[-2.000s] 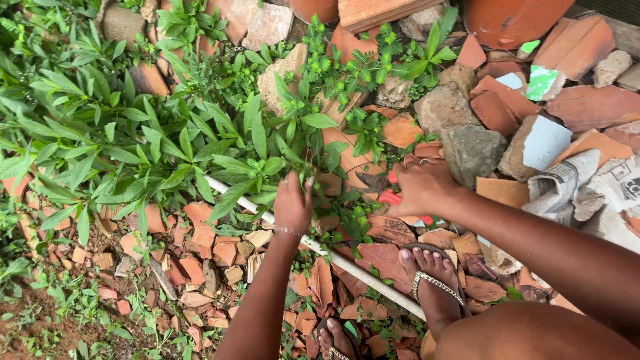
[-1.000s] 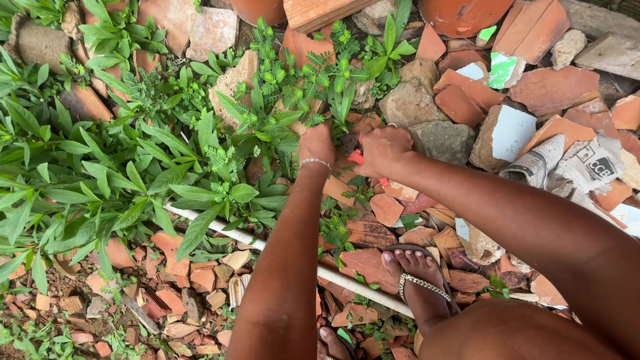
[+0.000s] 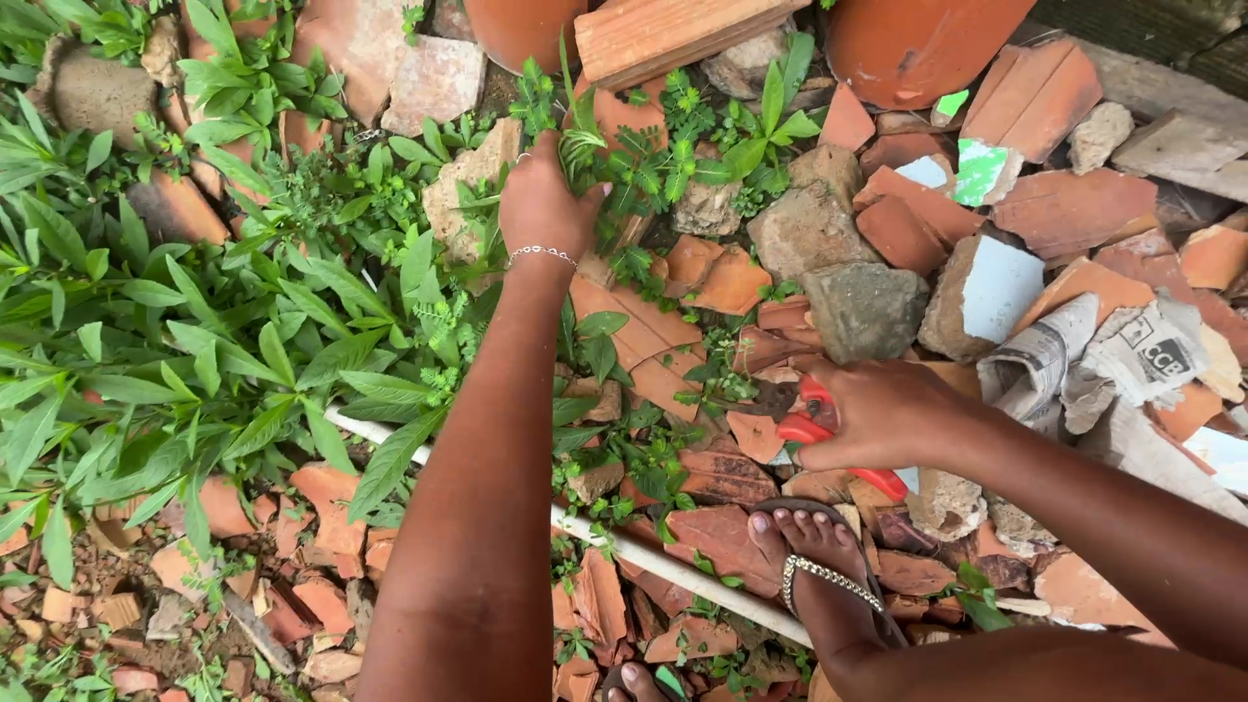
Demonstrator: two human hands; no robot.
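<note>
My left hand (image 3: pixel 551 200), with a chain bracelet at the wrist, is closed around a leafy green stem (image 3: pixel 581 146) at the upper middle, beside a rough stone. Lower and to the right, my right hand (image 3: pixel 873 414) holds red-handled pruning shears (image 3: pixel 807 414) over the broken tiles, above my sandalled foot. The blades are hard to make out against the rubble. Small weeds (image 3: pixel 673 166) grow just right of my left hand, and a dense patch of long-leaved plants (image 3: pixel 292 322) spreads to its left.
Broken clay tiles (image 3: pixel 1072 205) and stones (image 3: pixel 863 307) cover the ground. A white pipe (image 3: pixel 682 575) runs diagonally past my foot in a sandal (image 3: pixel 829 575). Terracotta pots (image 3: pixel 916 49) and a clay block (image 3: pixel 673 39) stand at the top. Crumpled newspaper (image 3: pixel 1146 351) lies at right.
My hands, close together a second ago, are now apart. The left has moved up with a green stem in its grasp; the right is lower, still with the red-handled shears.
</note>
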